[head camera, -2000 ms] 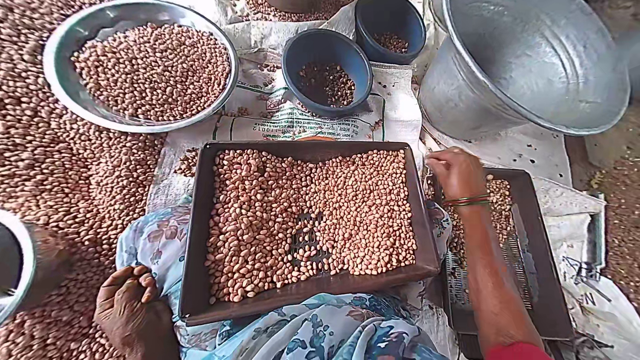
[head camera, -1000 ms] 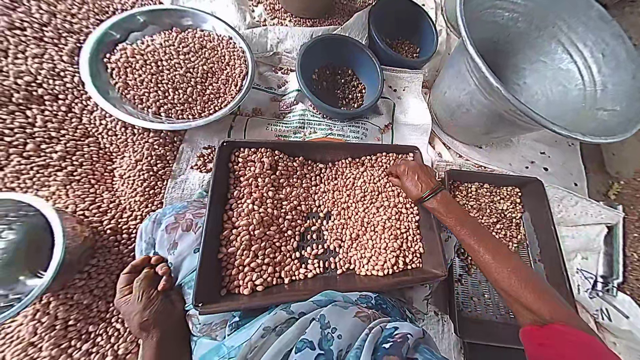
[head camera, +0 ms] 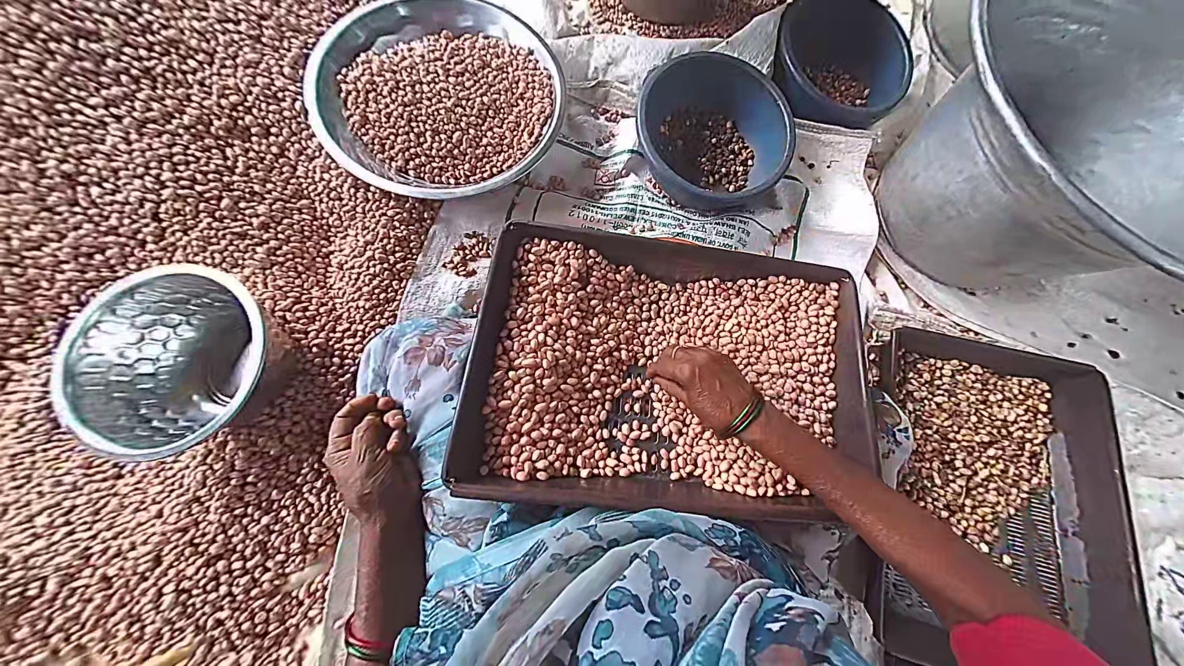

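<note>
A dark rectangular tray (head camera: 860,398) with a slotted bottom lies across my lap, filled with shelled peanuts (head camera: 555,370). My right hand (head camera: 705,387) is over the middle of the tray, fingertips down at the peanuts beside a bare slotted patch; whether it pinches one is hidden. Beside the tray's left edge, my left hand (head camera: 372,453) is curled palm up, with what look like several peanuts at its fingers. A second dark tray (head camera: 1091,481) with smaller or broken pieces lies at the right, partly under my right forearm.
A large heap of peanuts (head camera: 166,166) covers the left side, with a metal bowl (head camera: 157,361) on it. Beyond the tray stand a steel basin (head camera: 319,102) of peanuts and two blue bowls (head camera: 652,157) (head camera: 902,55) with dark bits. A big metal tub (head camera: 953,185) stands at the upper right.
My right hand has moved from the right-hand tray to the lap tray's upper right, then left to its middle. My left hand stays beside the tray. The view has shifted left.
</note>
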